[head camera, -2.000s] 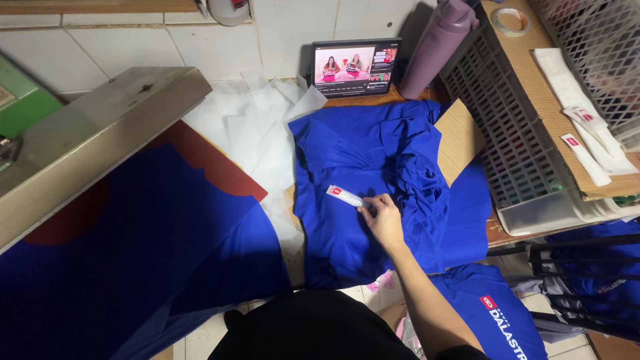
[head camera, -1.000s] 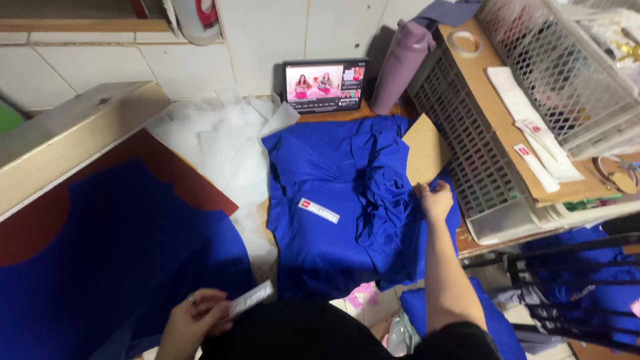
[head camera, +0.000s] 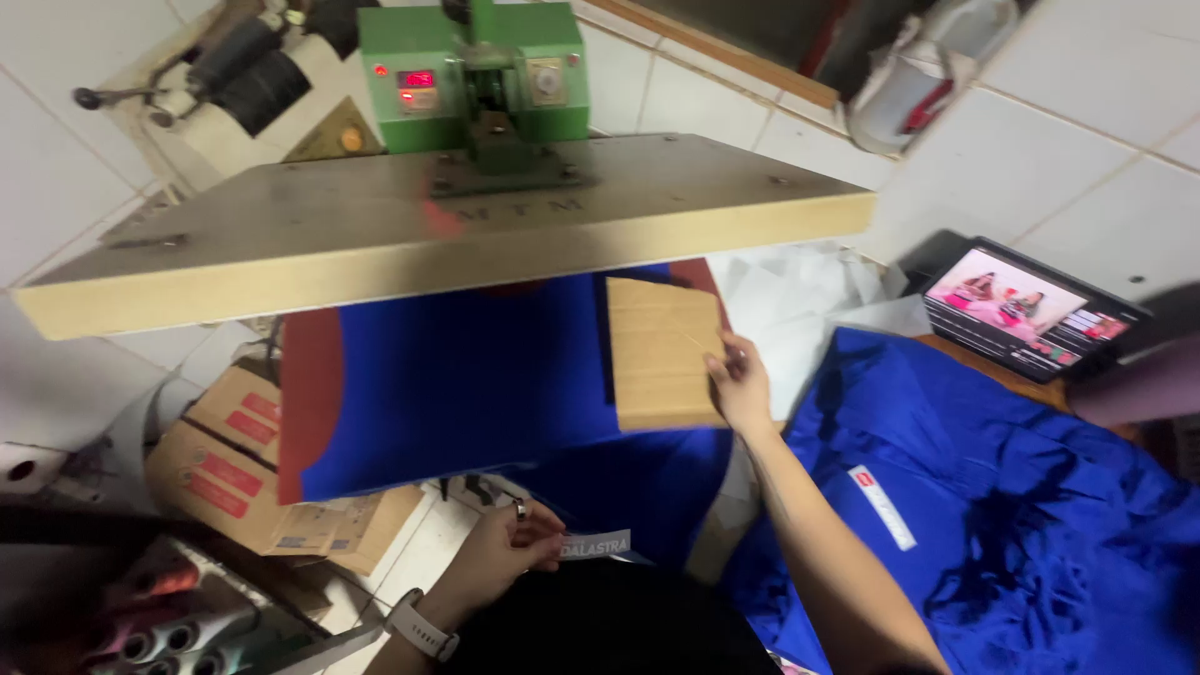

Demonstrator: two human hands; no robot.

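Observation:
My left hand (head camera: 532, 539), with a ring and a wrist watch, pinches a small printed transfer strip (head camera: 600, 544) near my body. A flat piece of brown cardboard (head camera: 661, 361) is in my right hand (head camera: 742, 380), held above the right part of a blue garment (head camera: 469, 384). That garment lies on the red-brown lower platen (head camera: 305, 403) of a heat press, below its raised metal upper platen (head camera: 450, 216). To the right, another transfer strip (head camera: 881, 506) rests on a pile of blue garments (head camera: 872, 403).
The green press head (head camera: 473, 80) with lit displays stands at the back. A tablet (head camera: 1022, 309) leans by the tiled wall, next to a purple bottle (head camera: 1144, 380). White sheets (head camera: 797, 291) lie between press and pile. Cardboard boxes (head camera: 225, 469) and several rolls (head camera: 169, 637) are at lower left.
The view has swung left to the press. My right hand has brought the cardboard from beside the blue pile over to the press. The strip it held earlier is no longer in it.

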